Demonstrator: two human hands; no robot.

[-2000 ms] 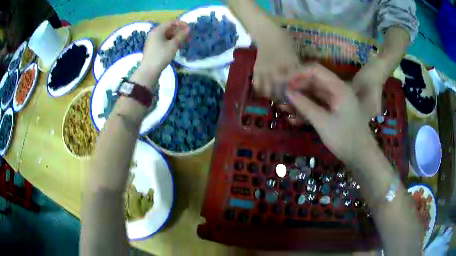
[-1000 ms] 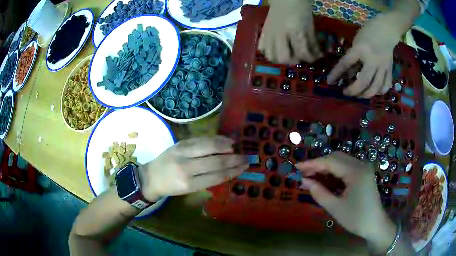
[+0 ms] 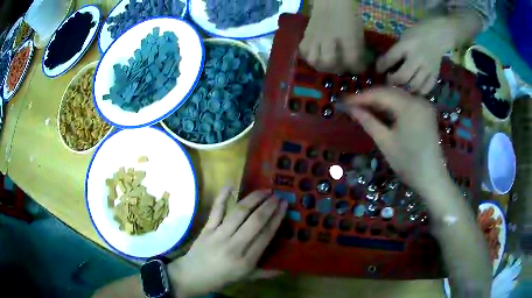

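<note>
The dark-red keycap tray (image 3: 262, 169) has two fields of holes. Shiny round keycaps (image 3: 373, 189) lie on and in the lower field; teal modifier keycaps (image 3: 308, 92) and a dark-blue spacebar keycap (image 3: 371, 242) sit in slots. My left hand (image 3: 236, 241) rests palm down, fingers apart, across the tray's lower left edge, holding nothing visible. My right hand (image 3: 402, 125) is over the band between the fields, thumb and finger pinched near the upper field's left part. It is blurred; a small dark spot shows at the fingertips, but I cannot tell whether it is held.
A coworker's hands (image 3: 411, 64) work on the upper field. Left are plates of yellow (image 3: 140, 206), teal (image 3: 146, 73) and black (image 3: 70, 43) keycaps, and bowls of round teal (image 3: 216, 107) and round yellow ones (image 3: 81, 110). A white-lilac bowl (image 3: 500, 163) stands right.
My left hand went from the upper plates down to the tray, and slightly lower since one second ago. My right hand moved from the lower field up towards the upper one.
</note>
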